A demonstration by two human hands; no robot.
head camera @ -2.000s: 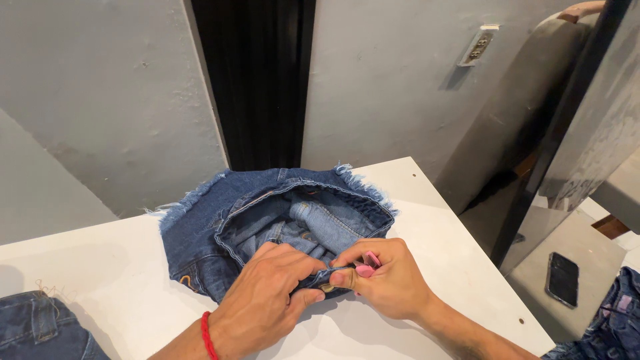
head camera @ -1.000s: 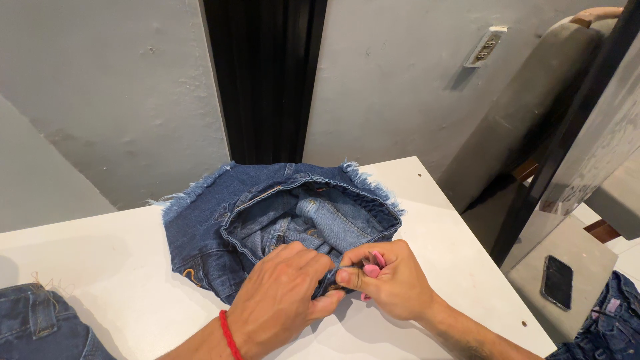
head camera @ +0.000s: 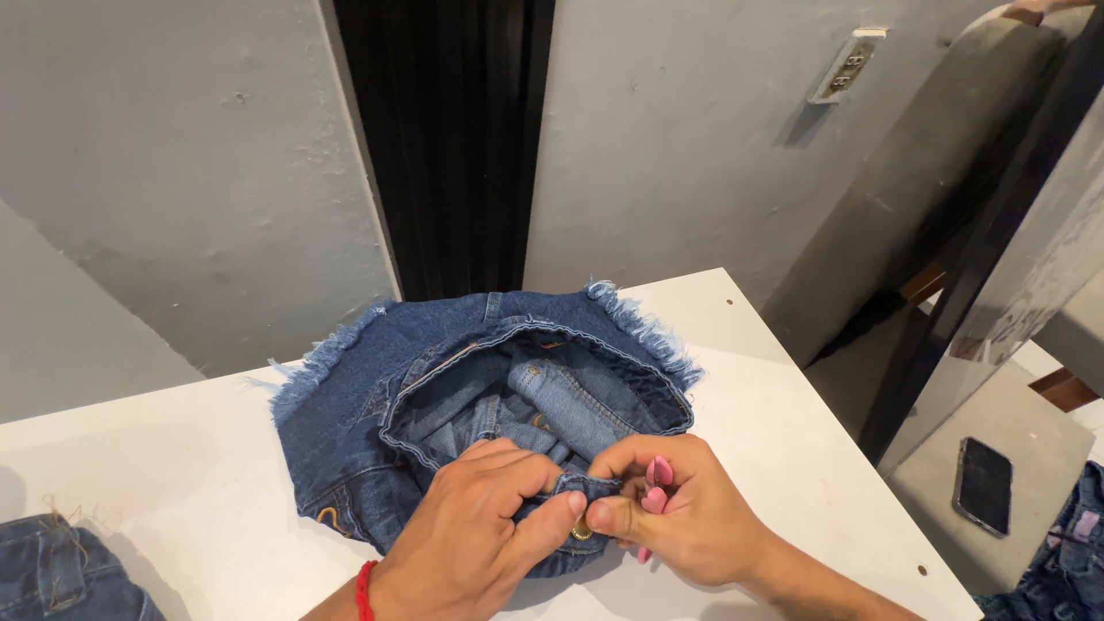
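Note:
Blue denim shorts [head camera: 345, 440] with frayed light-blue hems lie on a white table [head camera: 750, 388], their waistband opening upward. My left hand [head camera: 500, 509], with a red cord bracelet [head camera: 365, 591] at the wrist, pinches the front of the waistband between thumb and fingers. Close beside it, my right hand [head camera: 681, 509] grips the same edge next to a metal button [head camera: 582, 529]. A small pink-handled tool [head camera: 657, 485] is tucked within the right fingers; its working end is hidden, so its kind cannot be told.
Another denim garment [head camera: 65, 573] with loose threads lies at the lower left. At the right, beyond the table's edge, are a dark phone [head camera: 983, 487] on a grey surface and more denim [head camera: 1074, 552]. Grey walls stand behind, with an electrical outlet [head camera: 849, 65].
Both hands stay at the front of the waistband, their fingers slightly shifted. The metal button shows now between them; one second ago it was not visible.

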